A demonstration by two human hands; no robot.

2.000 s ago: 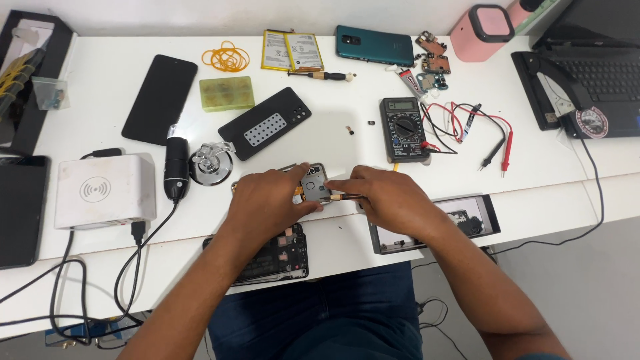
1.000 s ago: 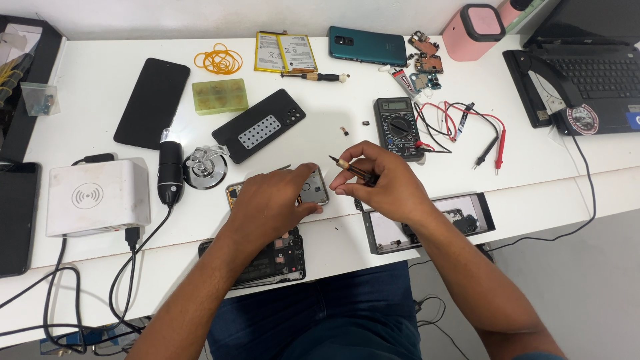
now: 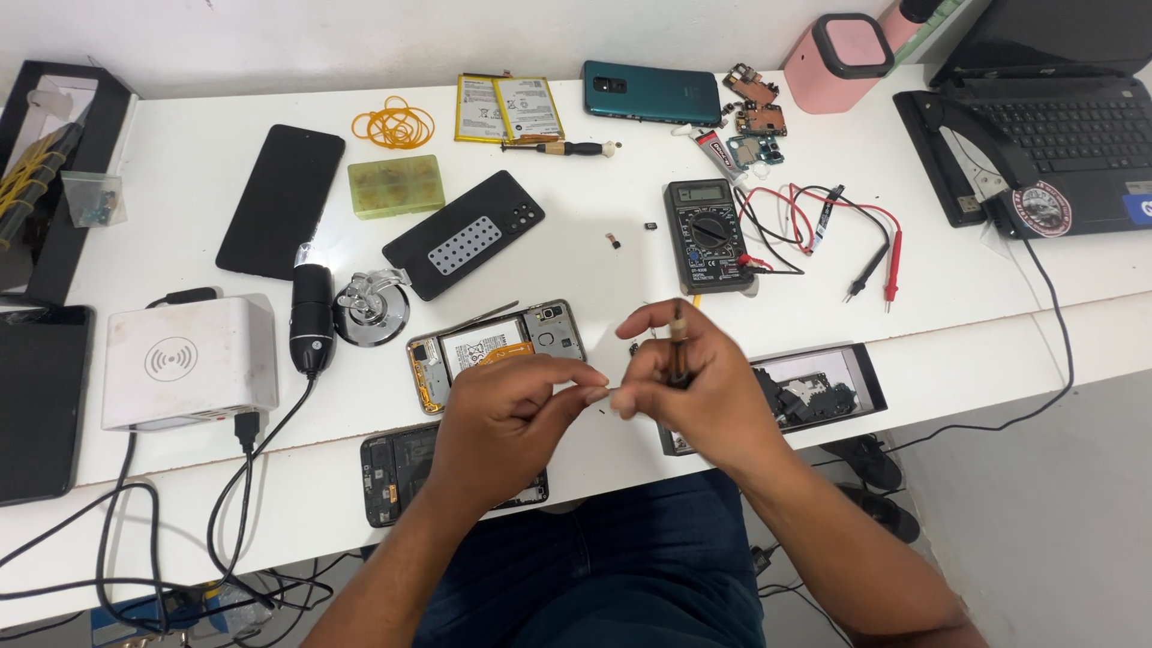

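My left hand (image 3: 513, 418) pinches a tiny part between thumb and forefinger, too small to name. Close beside it, my right hand (image 3: 688, 382) has its thumb and forefinger near the same tiny part, while a small screwdriver (image 3: 678, 346) is held upright against its palm. Behind my left hand lies an opened smartphone (image 3: 553, 333) showing its battery and an orange flex cable, with a thin metal tool (image 3: 486, 315) along its upper edge. A second opened phone frame (image 3: 387, 477) is at the table's front edge, partly hidden under my left hand and wrist.
A black tray (image 3: 868, 378) of parts sits right of my right hand, below a multimeter (image 3: 706, 234) with leads. Two tiny components (image 3: 614, 240) lie mid-table. Left are a digital microscope (image 3: 311, 315), a white box (image 3: 189, 360) and cables. Farther back are phones, batteries and another screwdriver (image 3: 576, 148).
My left hand has lifted off the opened phone, uncovering more of it, and its fingertips now meet my right fingertips over the table. My right hand still holds the screwdriver, which has turned more upright.
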